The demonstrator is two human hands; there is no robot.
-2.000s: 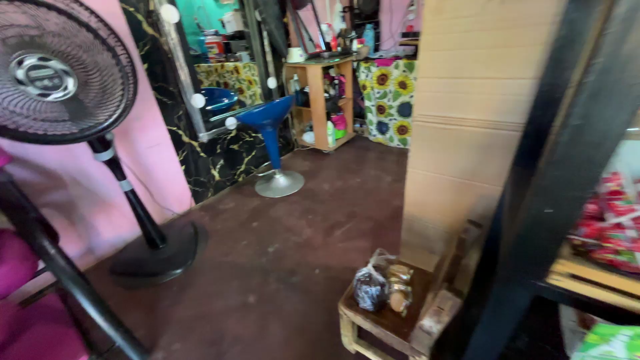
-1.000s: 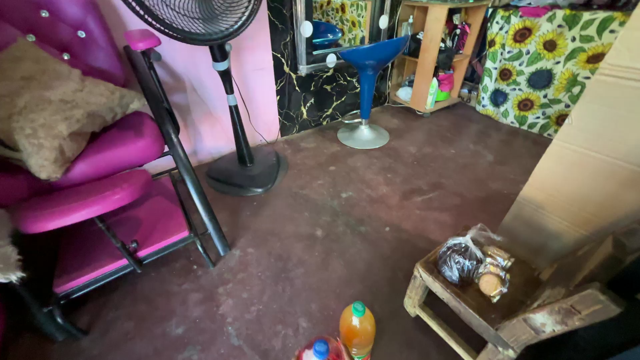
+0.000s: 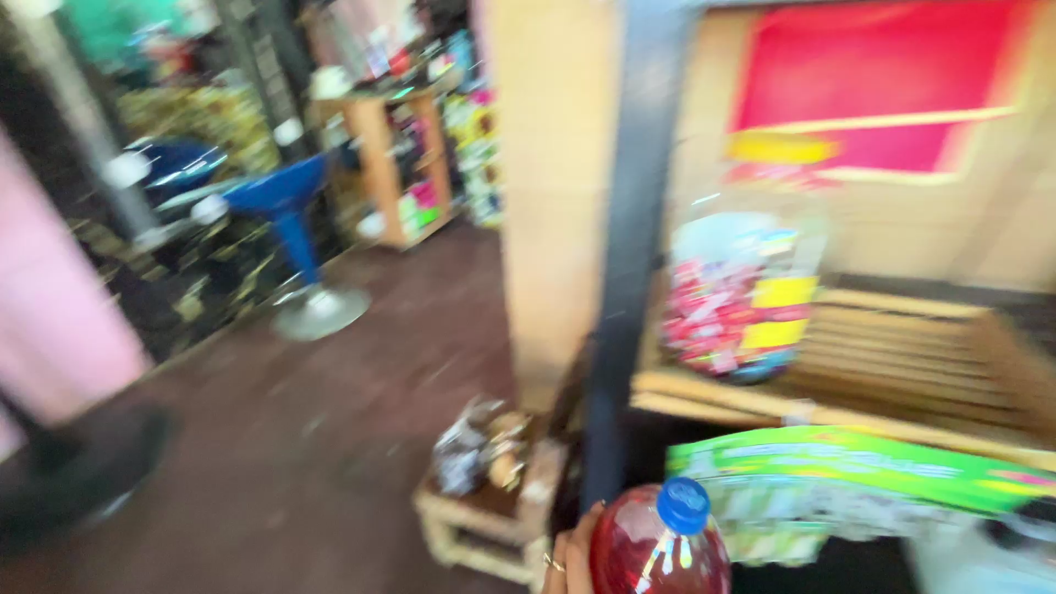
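At the bottom, right of centre, my left hand (image 3: 571, 554), with a ring on one finger, holds a clear bottle of red liquid (image 3: 656, 549) with a blue cap (image 3: 684, 505). Its fingers lie against the bottle's left side; the rest of the hand is cut off by the frame. Just right of the bottle hangs a green-topped strip of small packets (image 3: 813, 466). A clear jar of red-wrapped items (image 3: 738, 305), with a yellow lid, stands above on a slatted wooden shelf (image 3: 899, 355). My right hand is not in view. The picture is blurred.
A dark upright post (image 3: 631, 247) stands beside the shelf. Left of it, a low wooden stool (image 3: 470, 516) bears plastic-wrapped items (image 3: 483, 450). Farther back are a blue bar stool (image 3: 293, 231) and a wooden shelf unit (image 3: 371, 157); a dark fan base (image 3: 74, 478) is at left.
The view has swung right and up to the shelf. The blue-capped red bottle, at the bottom edge beside an orange one a second ago, is now in my left hand.
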